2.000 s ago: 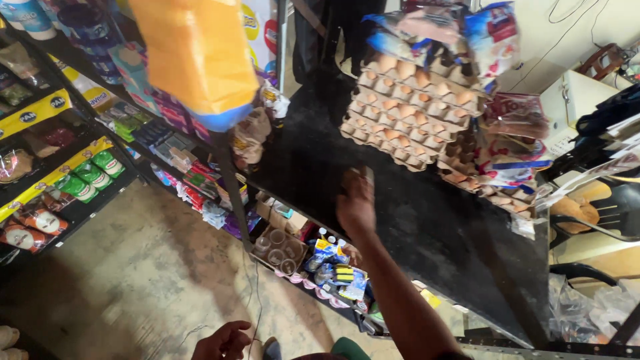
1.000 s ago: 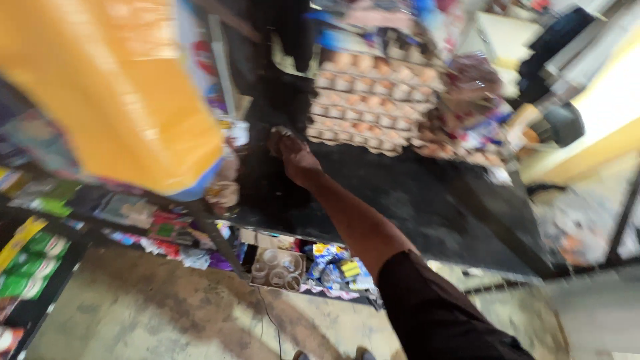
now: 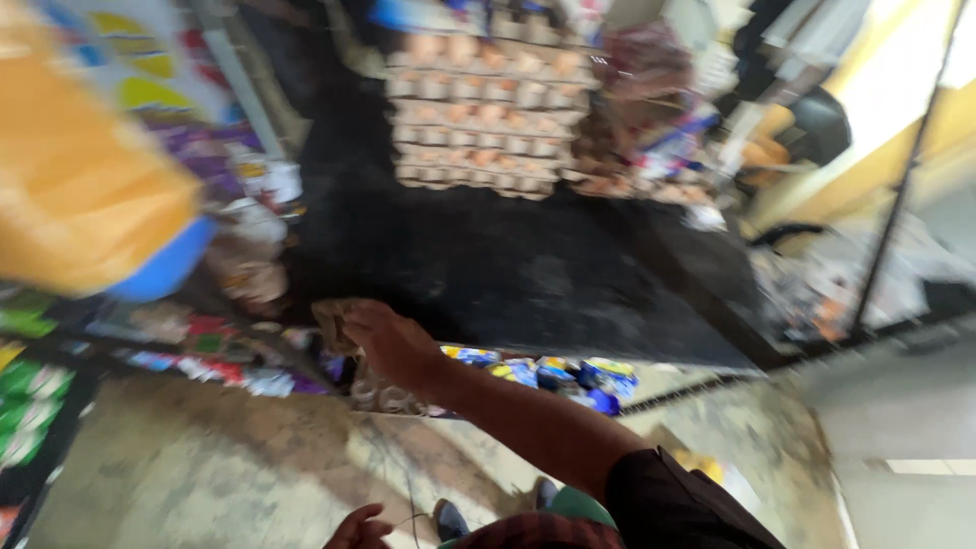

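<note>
My right hand [image 3: 393, 343] is at the near left corner of a black countertop [image 3: 518, 259], its fingers closed on a crumpled brown cloth [image 3: 332, 324] that hangs at the counter's edge. Down at the bottom of the view, my left hand [image 3: 360, 528] hangs above the floor with its fingers apart and nothing seen in it. Stacked cardboard trays of eggs [image 3: 488, 114] stand at the back of the counter.
A large yellow-orange package [image 3: 84, 168] hangs close at the left. Packaged goods [image 3: 564, 374] sit on a shelf below the counter. Plastic bags [image 3: 831, 267] lie at the right, near a dark metal post [image 3: 907, 175]. A thin cable runs over the floor.
My right hand has moved from the middle of the countertop to its left part, then toward me to the near edge. The left hand, out of view one second ago, shows again. The view has shifted.
</note>
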